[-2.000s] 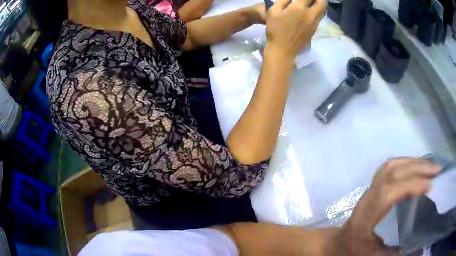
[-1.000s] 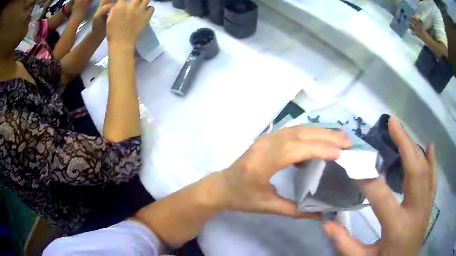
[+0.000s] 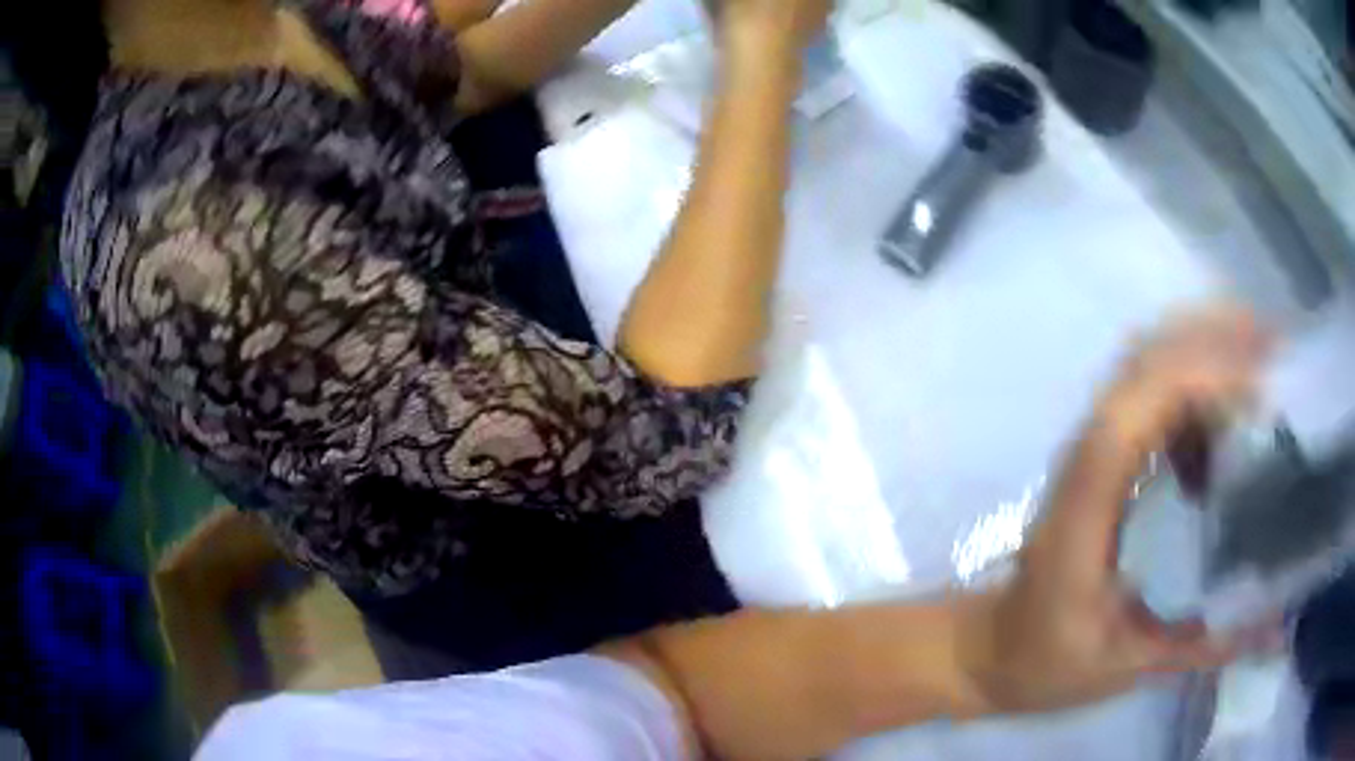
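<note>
My left hand (image 3: 1092,565) is at the lower right, blurred, its fingers and thumb curved around an open retail carton (image 3: 1285,513). The carton's grey inside shows, with a pale flap at its top; its far part is cut off by the right edge. My right hand is not in the picture. A dark grey handheld device (image 3: 963,171) with a round head and glossy straight handle lies on the white sheet (image 3: 951,402), beyond my left hand and touched by no hand.
A neighbouring worker in a lace top (image 3: 372,342) sits at the left, arms over the table. A black cup (image 3: 1103,67) stands at the upper right near the raised ledge (image 3: 1241,193). Blue stools (image 3: 75,625) and a brown cardboard carton (image 3: 320,647) are at the lower left.
The view has swung left, so my right hand has left the picture and the carton sits at the right edge. My left hand still holds the carton.
</note>
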